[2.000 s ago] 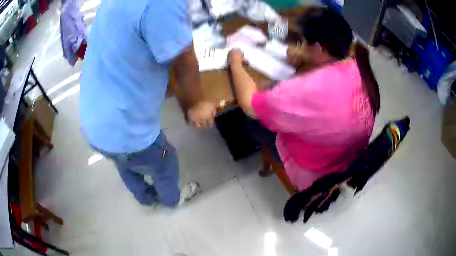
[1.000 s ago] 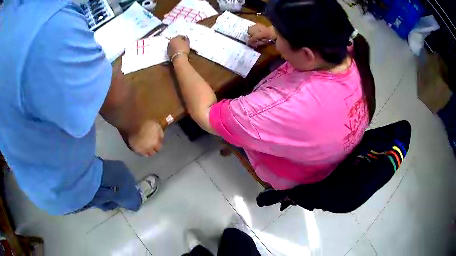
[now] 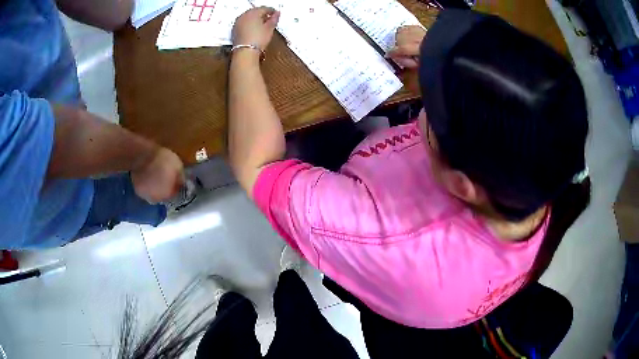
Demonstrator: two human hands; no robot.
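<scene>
Neither of my hands is in the picture. Nearest in front of me is a brown wooden desk (image 3: 168, 105) with papers on it. A long white slip with handwriting (image 3: 343, 63) lies across it, under the seated person's left hand (image 3: 253, 29). A second written slip (image 3: 382, 21) lies to its right, by that person's other hand (image 3: 408, 46). A white sheet with a red grid (image 3: 200, 21) lies at the desk's upper left.
A person in a pink shirt (image 3: 392, 231) sits at the desk on a chair with a dark garment (image 3: 546, 308). A person in blue (image 3: 28, 161) stands at the left, one hand (image 3: 160, 175) near the desk corner. My dark-clad legs (image 3: 294, 315) are at the bottom.
The view has moved in closer to the desk and the seated person, who now looks larger. The standing person has shifted towards the left edge of the picture. More of my legs shows.
</scene>
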